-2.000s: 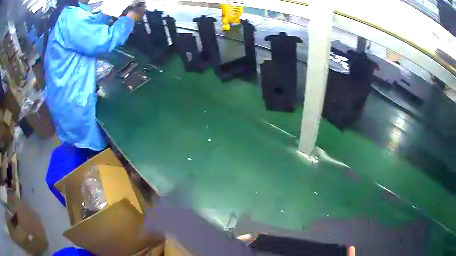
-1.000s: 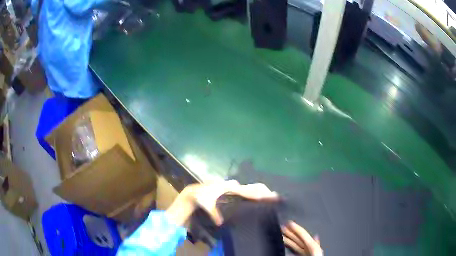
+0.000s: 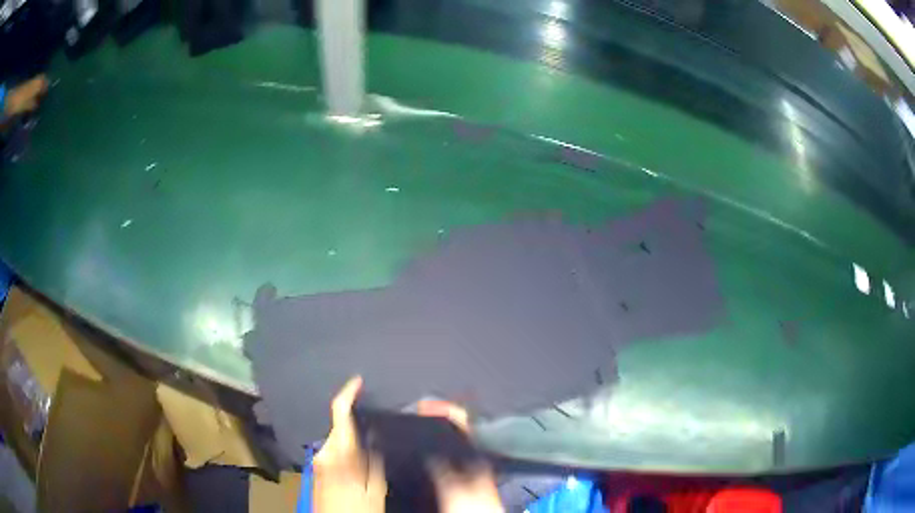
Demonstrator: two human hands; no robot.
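Note:
My left hand (image 3: 346, 456) and my right hand (image 3: 464, 471) hold a black blank (image 3: 404, 446) between them at the bottom of the view, at the table's near edge. The held blank looks bent, but it is blurred and cut off by the picture's edge. My right hand is blurred. Just beyond it, a flat stack of grey-looking blanks (image 3: 451, 311) with a stepped outline lies on the green table (image 3: 241, 210).
A white post (image 3: 341, 60) stands on the table. Dark folded pieces (image 3: 211, 25) stand at the far left. Another person's hand (image 3: 25, 95) shows at the left edge. Cartons (image 3: 100, 421) are lower left, a red stool (image 3: 742, 500) lower right. Black slivers lie near the stack.
The view has swung right and down, so the post and folded pieces sit further left and the whole stack shows. The black blank is still held by both hands, now lower in the view.

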